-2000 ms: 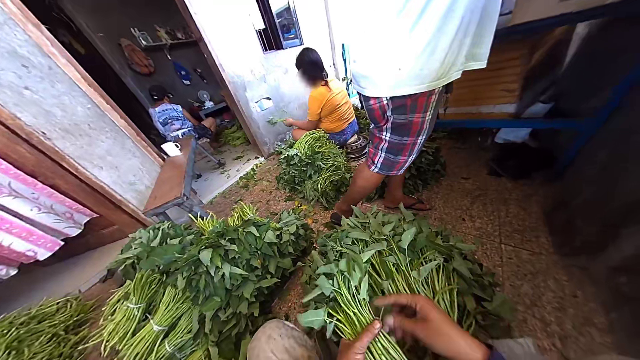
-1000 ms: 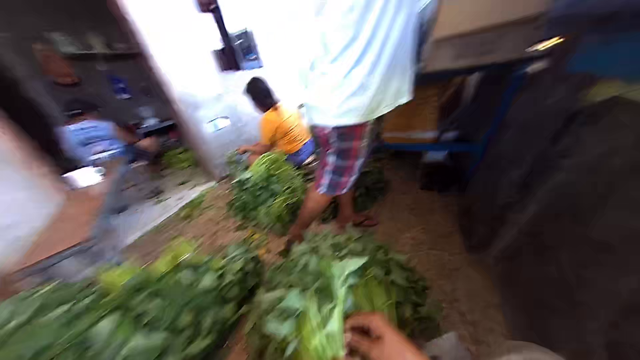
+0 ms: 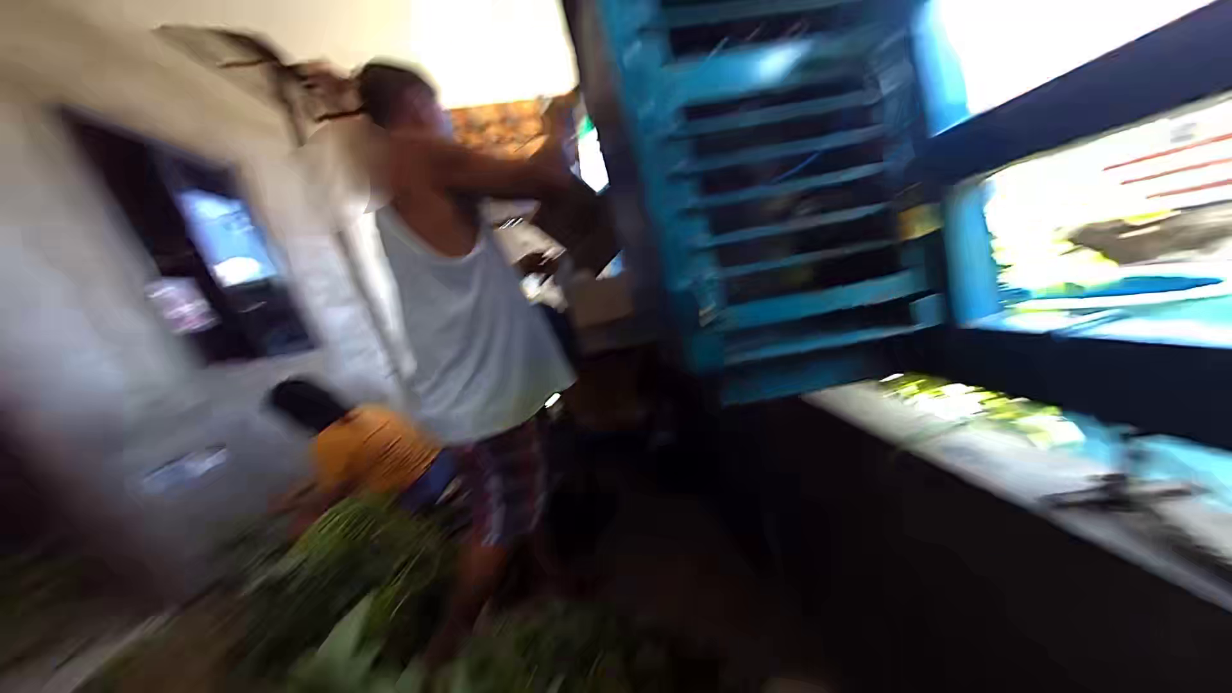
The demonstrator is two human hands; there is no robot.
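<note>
Neither my left hand nor my right hand shows in the blurred head view. At the bottom edge, pale green leaves stick up, and what holds them is out of view. Behind them, dark leafy greens lie low at the bottom centre. A larger heap of leafy greens is on the floor at the lower left, in front of a seated person in an orange top.
A person in a white sleeveless shirt stands ahead with raised arms. The person in orange sits by the wall. A blue slatted shutter and a dark low wall stand on the right; a window is at left.
The view has swung up and to the right. My hands, seen at the bundle of greens two seconds ago, have left the picture. The standing person's head and raised arms now show.
</note>
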